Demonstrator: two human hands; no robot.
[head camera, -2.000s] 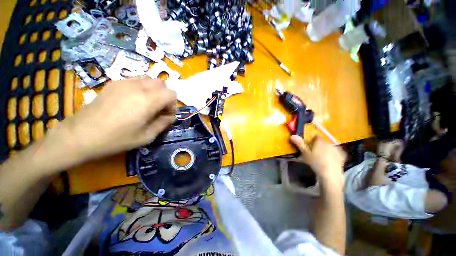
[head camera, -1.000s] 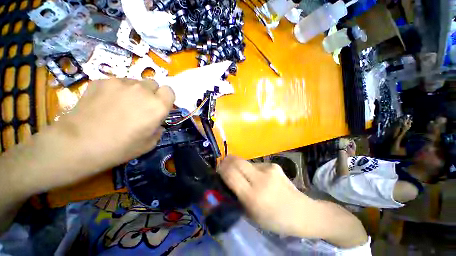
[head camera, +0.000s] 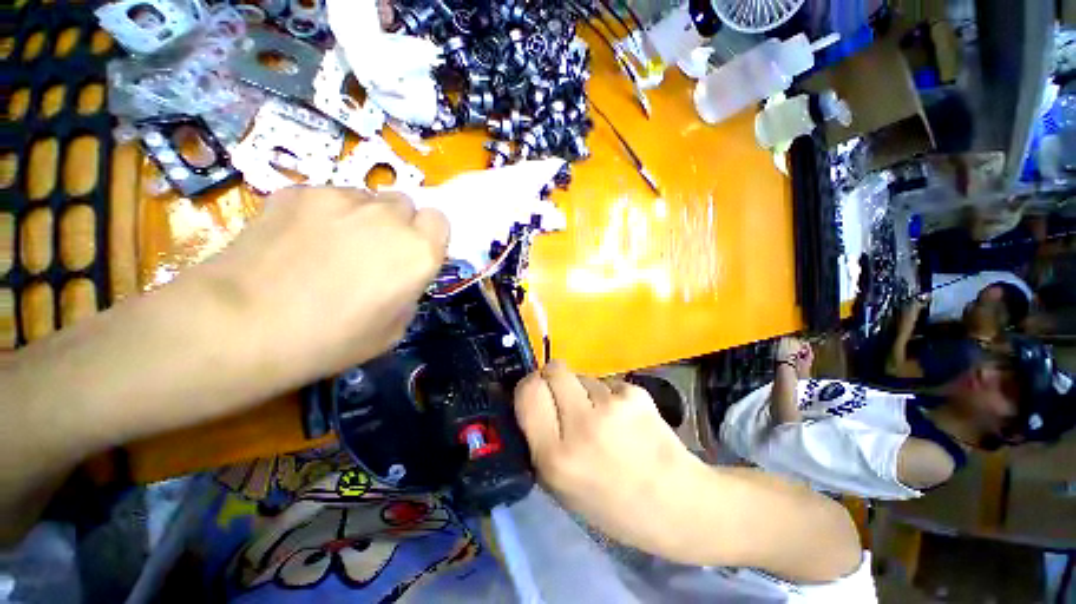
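The black round housing (head camera: 380, 407) lies at the bench edge in front of me, partly covered by the glue gun. My right hand (head camera: 602, 442) is closed around the black hot glue gun (head camera: 478, 442), which shows a red part and a pale glue stick at its rear. The gun's tip is hidden behind my left hand. My left hand (head camera: 342, 266) is closed over the top of the housing; what its fingers grip is hidden. Thin lead wires (head camera: 490, 274) run from beside it to a small wired module (head camera: 519, 245) at the housing's upper right.
Flat plates (head camera: 283, 142), a crumpled white cloth (head camera: 395, 77) and a heap of small black cylinders (head camera: 525, 89) lie behind my hands. A slotted black grid (head camera: 59, 165) is at left. Squeeze bottles (head camera: 755, 80) and a small white fan (head camera: 755, 10) are upper right. Other people sit at right.
The glue gun has been taken off the bench at right and brought over the housing by my right hand. My left hand stays at the housing's top. The camera view has shifted.
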